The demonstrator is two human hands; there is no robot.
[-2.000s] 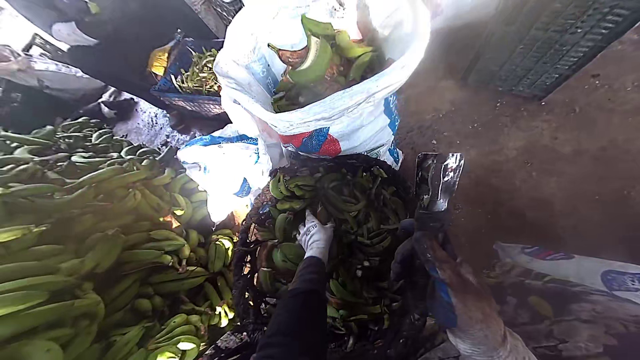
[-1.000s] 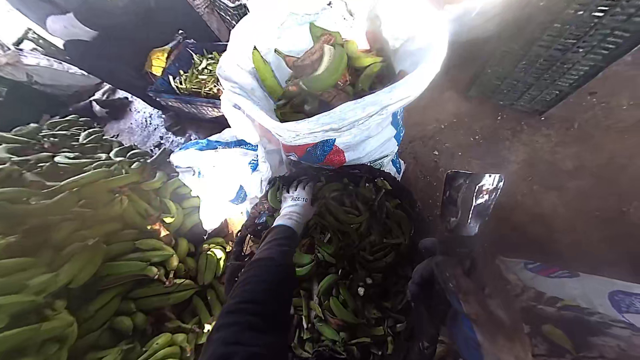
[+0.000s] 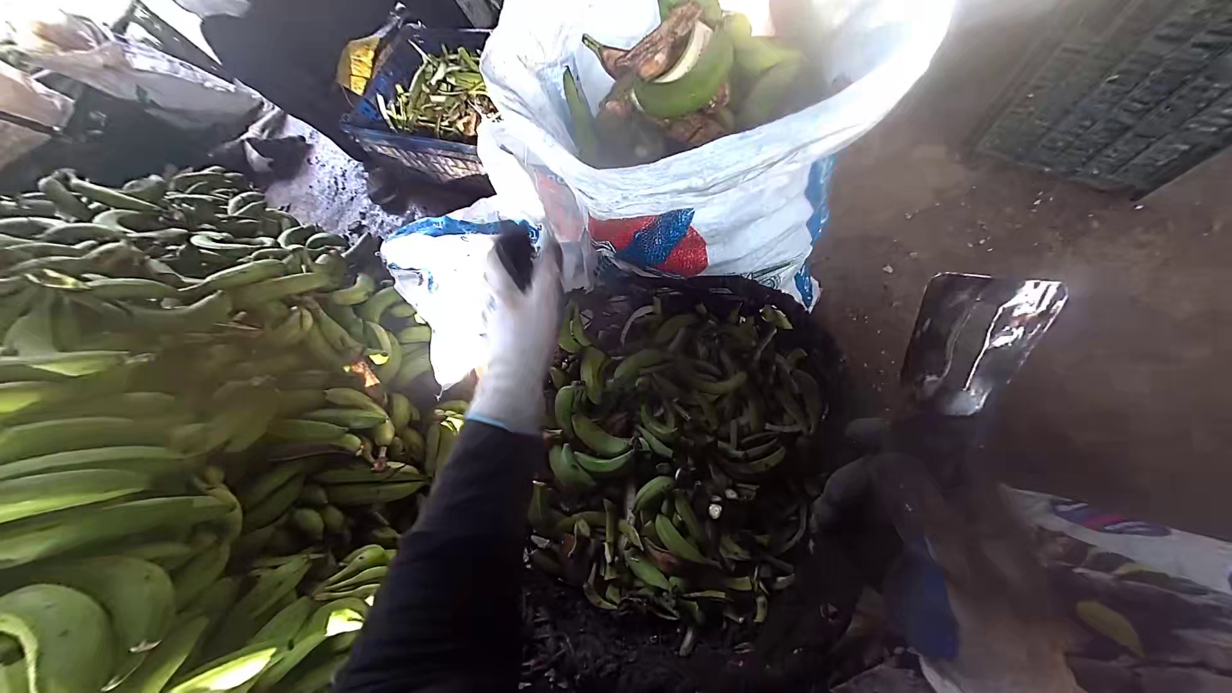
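My left hand (image 3: 520, 337), in a white glove below a dark sleeve, is raised in front of the white sack (image 3: 760, 202). A small dark patch shows at its blurred fingers; I cannot tell whether it is a held thing. Below and right of it, small green plantains or bananas (image 3: 664, 481) fill a dark round container. My right hand (image 3: 914, 472), dark-gloved and blurred, is around the base of a broad shiny metal blade (image 3: 982, 337), which points up. Larger green plantains or bananas (image 3: 318, 423) are heaped on the left.
Damaged green fruit (image 3: 688, 82) lies in the open sack. A blue crate (image 3: 414, 149) with thin green pieces stands behind at the left. A dark plastic crate (image 3: 1107, 96) is at the upper right. Another printed sack (image 3: 1126, 529) lies at the lower right.
My left hand has moved from among the small fruit in the container to the left and up, in front of the white sack. The blade stays upright at the right.
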